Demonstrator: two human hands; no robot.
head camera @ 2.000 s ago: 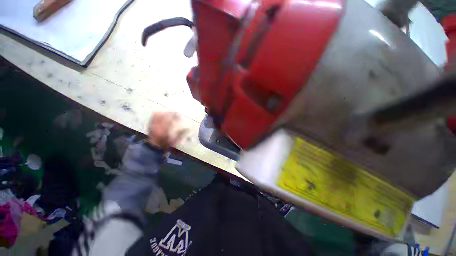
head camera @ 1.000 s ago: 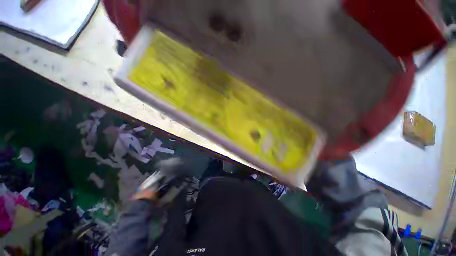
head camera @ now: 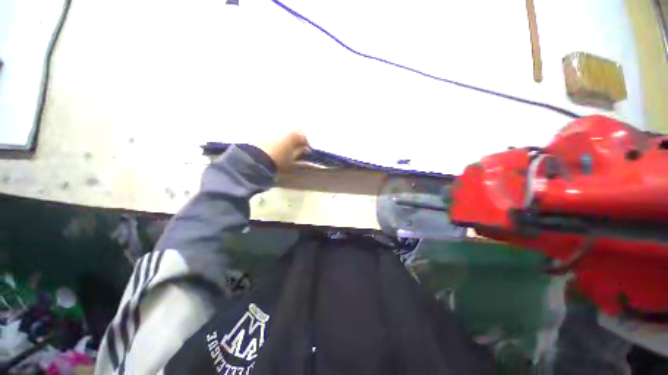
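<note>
My left hand (head camera: pixel 291 149) rests at the near edge of the dark stacked fabric (head camera: pixel 359 164) under white marker paper (head camera: pixel 395 110). Its fingers are partly hidden, so I cannot tell whether they grip the edge. The dark edge also shows left of my sleeve. The red cutting machine (head camera: pixel 600 198) fills the right side. Its rounded grey base plate (head camera: pixel 414 209) is at the table's front edge, right of my hand. My right hand is not in view; my right arm is hardly visible below the machine.
A thin dark blue cable (head camera: pixel 432 77) crosses the paper. A brown-gold wrapped block (head camera: pixel 595 78) and a narrow brown stick (head camera: pixel 535 40) lie on it at the upper right. Another paper-covered lay (head camera: pixel 22 73) is at the left. Scraps (head camera: pixel 69 359) lie on the floor.
The machine has moved to the right in view, uncovering the lay edge and cable. My left hand has moved up from below the table edge onto the lay's edge.
</note>
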